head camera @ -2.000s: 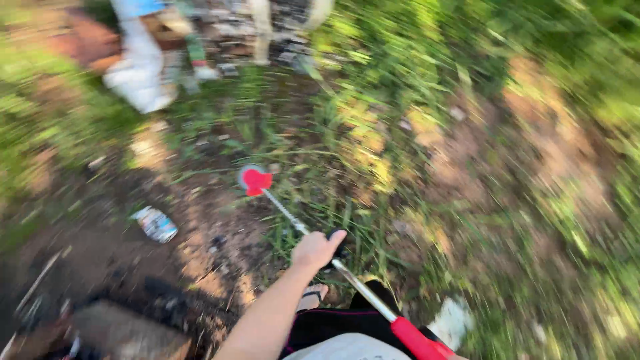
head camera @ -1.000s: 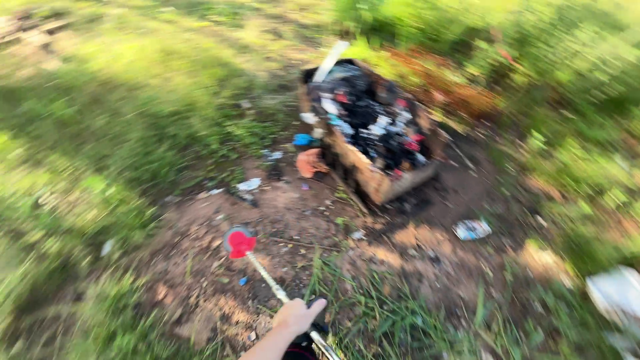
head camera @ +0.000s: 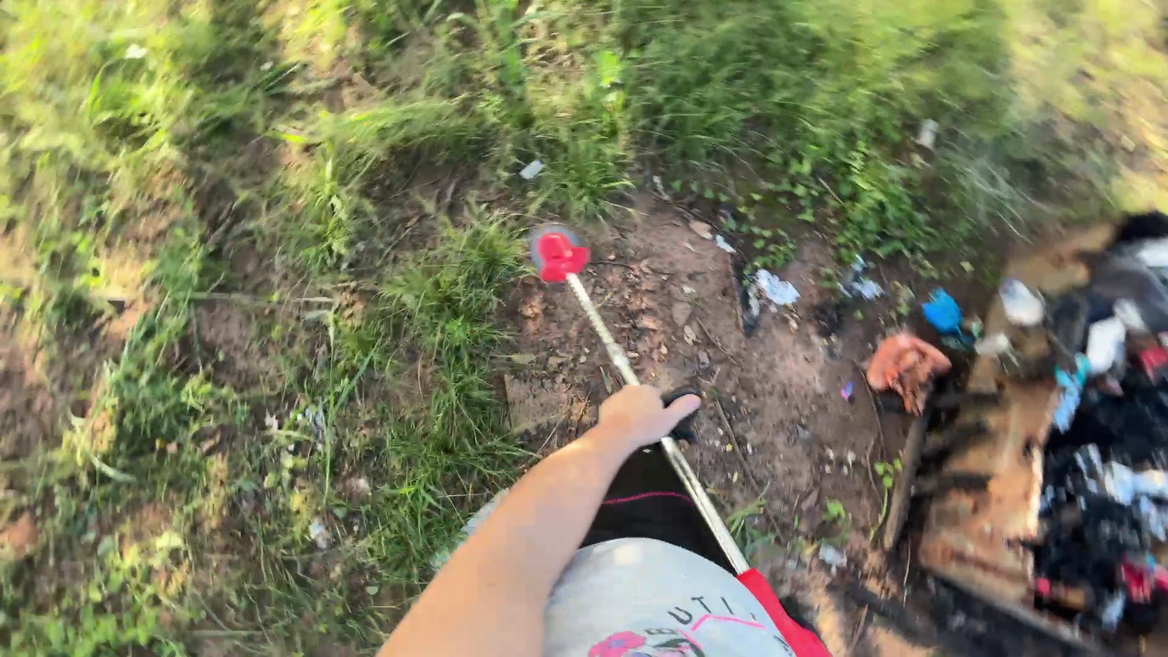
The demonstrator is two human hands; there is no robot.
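My left hand (head camera: 643, 415) is closed around the black handle (head camera: 682, 415) on the metal shaft (head camera: 602, 330) of what looks like a cordless grass trimmer. The shaft runs up and to the left from my body. At its far end a red guard and grey round head (head camera: 559, 255) hang over the border of the grass and bare soil. The tool's red rear housing (head camera: 783, 616) lies against my right side, partly cut off by the lower edge. My right hand is out of view.
At the right stands a broken wooden box (head camera: 990, 474) of burnt rubbish. Beside it lie an orange crumpled thing (head camera: 908, 370) and a blue plastic piece (head camera: 942, 312). White scraps (head camera: 776, 287) lie on the soil. Tall grass (head camera: 456, 319) grows to the left and beyond.
The view has swung strongly, first bringing the rubbish box in whole, then placing it at the right edge. My left hand has stayed on the tool.
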